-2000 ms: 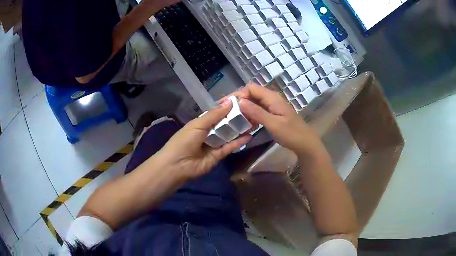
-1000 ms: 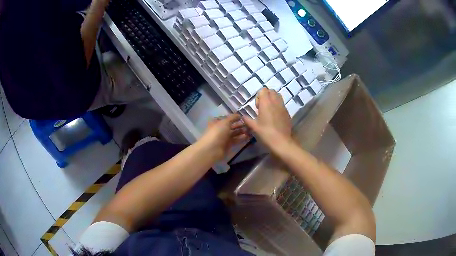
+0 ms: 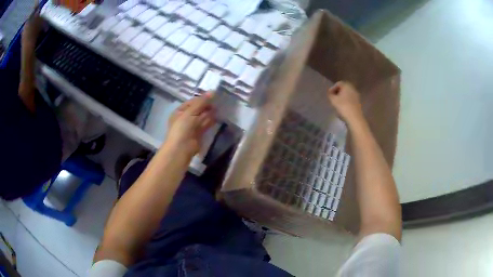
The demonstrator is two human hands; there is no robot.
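Note:
White charger housings (image 3: 186, 40) stand in a tight stepped block on the bench. My left hand (image 3: 192, 119) is at the near edge of this block, fingers curled; blur hides whether it holds a piece. My right hand (image 3: 346, 100) is inside the open brown carton (image 3: 373, 67), its fingers closed in a fist with no piece showing. Rows of small housings (image 3: 324, 178) fill the near part of the carton below and left of my right forearm. A pale flat sheet (image 3: 311, 89) shows in the carton's far part.
A black keyboard (image 3: 92, 76) lies on the shelf left of the block. A neighbour's arm (image 3: 28, 65) and dark clothing are at the far left, above a blue stool (image 3: 70, 189). The carton's near wall rises between the bench and the packed rows.
My hands were together on white pieces, then at the block's near edge. Now my right hand has moved away into the carton, and my left stays by the block. The view has turned toward the carton.

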